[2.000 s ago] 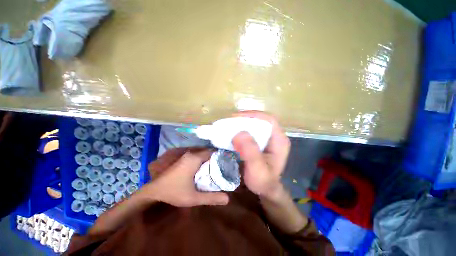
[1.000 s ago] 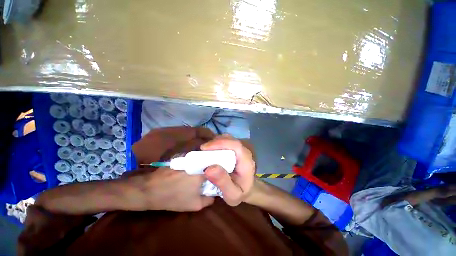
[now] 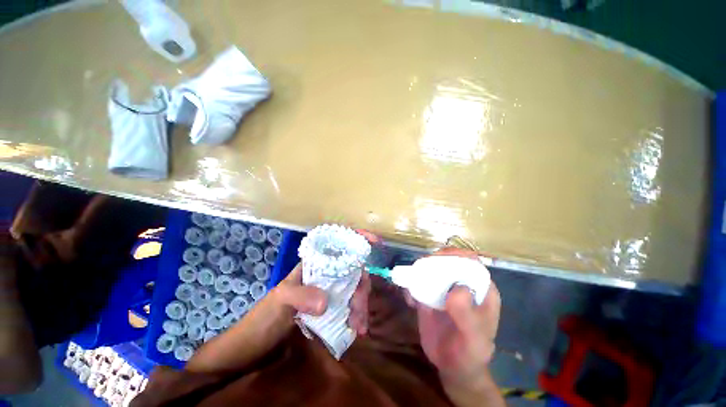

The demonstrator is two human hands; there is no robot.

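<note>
My left hand (image 3: 296,300) holds a pale grey-white gathered fabric tube (image 3: 334,274) upright at the table's front edge, its ruffled open end facing up. My right hand (image 3: 462,330) holds a white glue bottle (image 3: 444,280) on its side, with its green-blue nozzle pointing left and close to the tube's right side below the ruffle. Whether the needle tip touches the fabric cannot be told. Two grey sewn pieces lie on the table at left, one upright-necked (image 3: 138,143) and one bent (image 3: 224,97).
A second white bottle (image 3: 163,33) lies behind the grey pieces. The tan, film-covered table (image 3: 342,135) spans the view. A blue crate (image 3: 163,294) of round-ended pieces stands at lower left, a crate of cream pieces (image 3: 103,374) beyond. A red stool (image 3: 593,366) is lower right. Another person's arm (image 3: 17,318) shows far left.
The fabric tube, largely hidden by my hands a second ago, now stands upright with its ruffled end showing. My right hand and the bottle have moved right, off my left hand. The view has shifted.
</note>
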